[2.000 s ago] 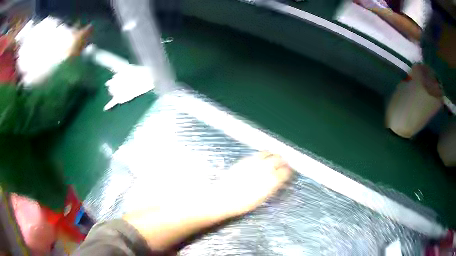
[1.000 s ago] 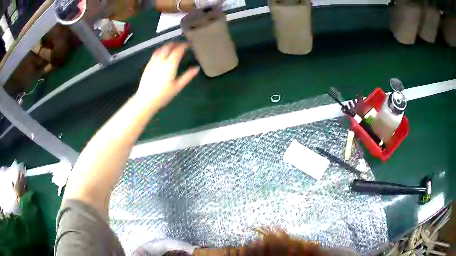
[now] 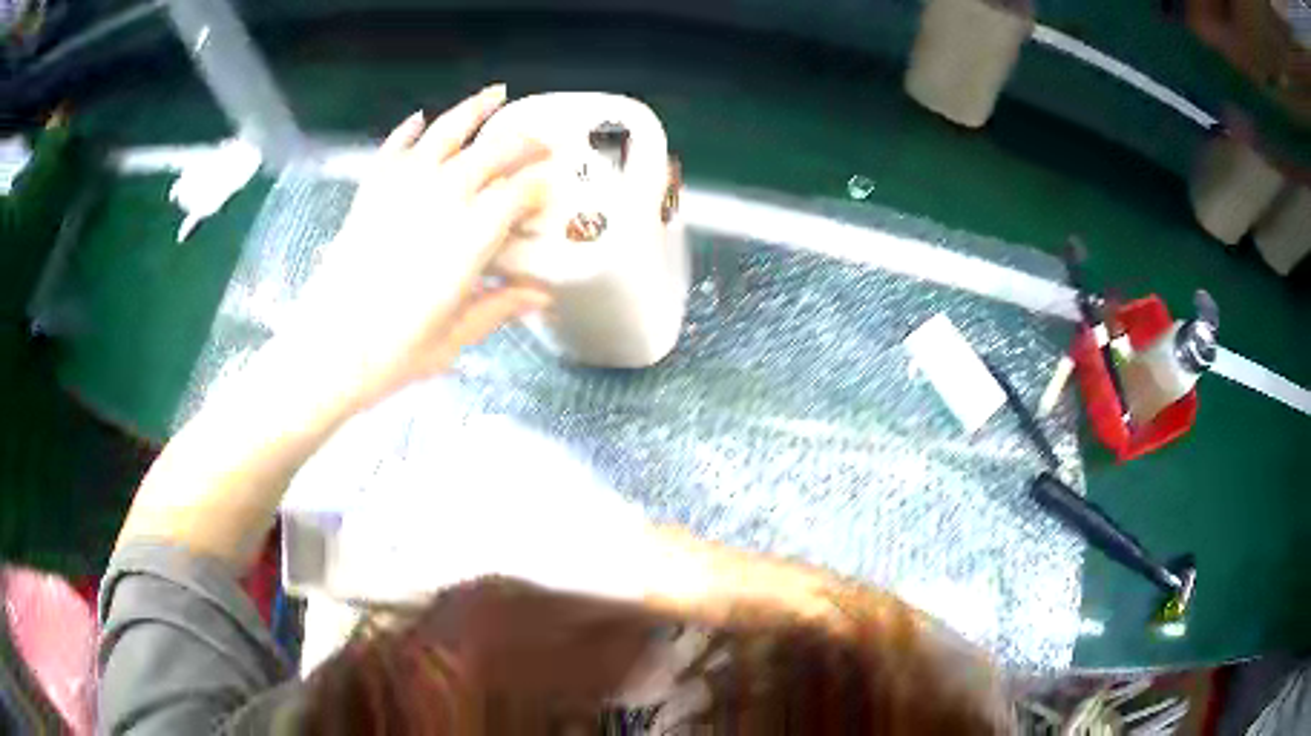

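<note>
A cream-white speaker unit (image 3: 611, 295) stands tilted over the bubble wrap mat (image 3: 805, 431), its end face up. The face shows a dark opening and small round metallic-looking spots; a brown-orange patch is on its side. My bare left hand (image 3: 446, 237) grips the unit from the left, fingers over the end face. My right hand (image 3: 475, 496) wears a white glove, badly overexposed, in front of me below the left hand; its fingers and anything in them cannot be made out.
On the mat's right lie a white block (image 3: 955, 374), a slim dark tool (image 3: 1024, 414) and a hammer (image 3: 1104, 529). Beyond is a red bin (image 3: 1157, 431) with a bottle (image 3: 1157, 377). Cream units (image 3: 966, 58) stand on the green conveyor. A limp white glove (image 3: 216, 184) lies left.
My left hand has gone from reaching over the conveyor to gripping a unit above the mat. My gloved right hand has come into view. The camera view has shifted.
</note>
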